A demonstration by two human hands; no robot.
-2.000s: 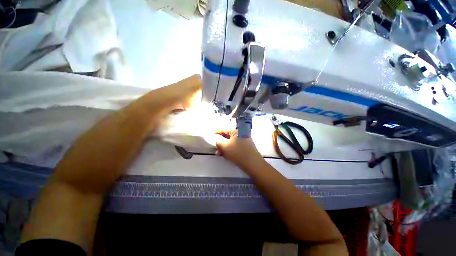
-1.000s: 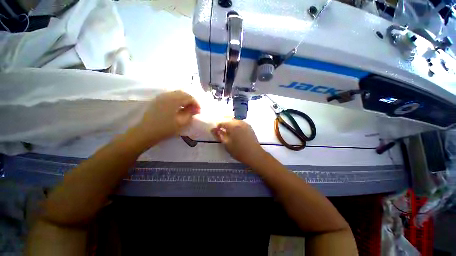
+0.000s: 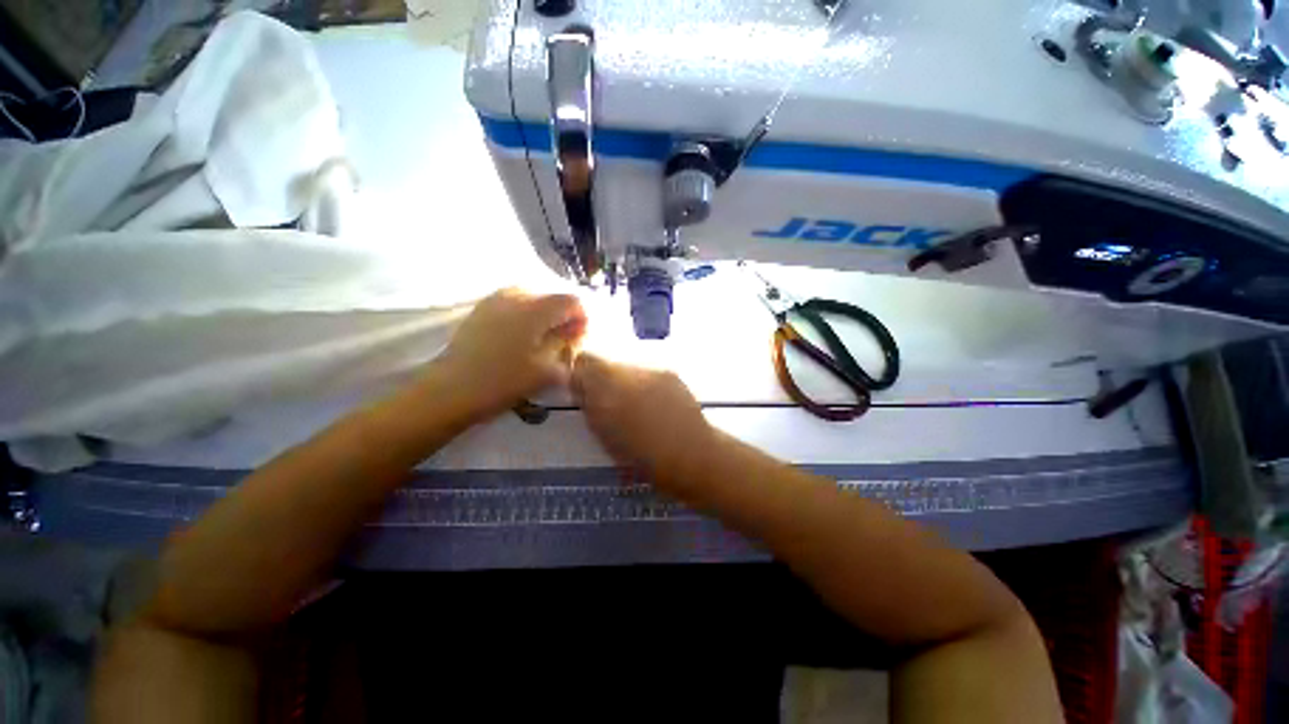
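The off-white garment panel point(image 3: 212, 340) lies spread and wrinkled on the table at the left. Its right end runs to my hands, in front of the needle area. My left hand point(image 3: 512, 344) pinches the cloth edge between its fingertips. My right hand point(image 3: 639, 413) is close against it, with its fingertips at the same edge; glare and the fingers hide the exact grip. The sewing machine point(image 3: 848, 170) is white with a blue stripe. Its presser foot is washed out by bright light just behind my hands.
Scissors point(image 3: 834, 359) with dark green and orange-brown handles lie right of the needle. A grey measuring scale point(image 3: 905, 498) runs along the table front. A red crate point(image 3: 1219, 608) with crumpled clear plastic stands at the lower right. A black control panel point(image 3: 1152, 262) is on the machine's right side.
My left hand first came back from beside the needle to the front, then moved right to meet my right hand. The view has shifted, so the machine head appears further left.
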